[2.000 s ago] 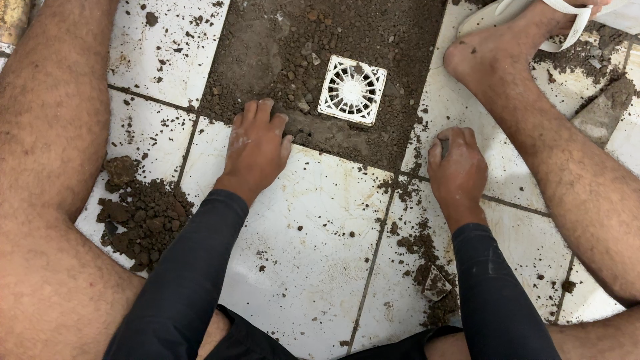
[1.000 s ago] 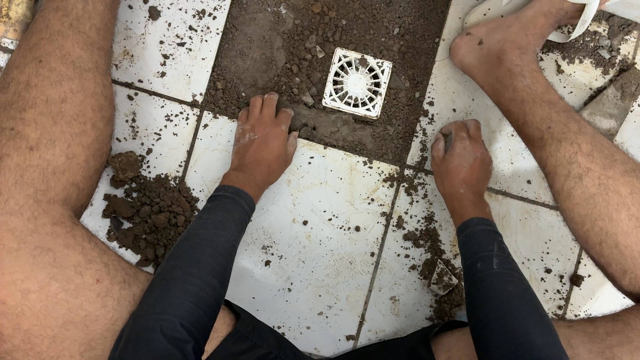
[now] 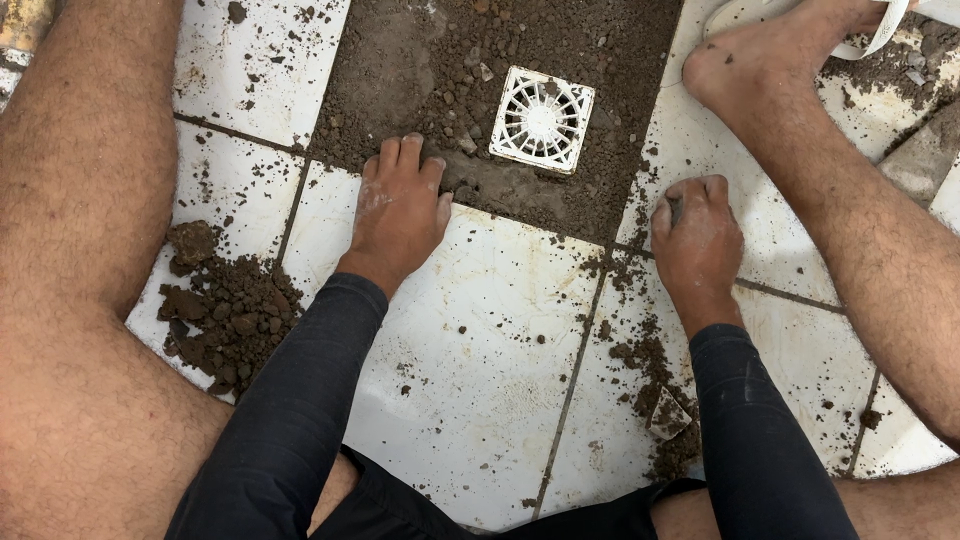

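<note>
My left hand (image 3: 400, 206) rests palm down across the edge between a white floor tile (image 3: 465, 352) and a square patch of bare soil (image 3: 390, 75), its fingertips on the soil and nothing seen in it. A square white slotted floor drain cover (image 3: 541, 120) lies tilted to the tile lines on that soil, right of my left hand and not touched. On the tile to the right, my right hand (image 3: 697, 240) is curled, with a small grey piece (image 3: 676, 211) showing between thumb and fingers; what it is cannot be told.
A heap of dark soil clods (image 3: 236, 319) lies at the left by my leg. Loose soil with a broken tile shard (image 3: 668, 415) is near my right forearm. At the upper right are a white sandal strap (image 3: 881, 34) and a flat grey slab (image 3: 921, 154).
</note>
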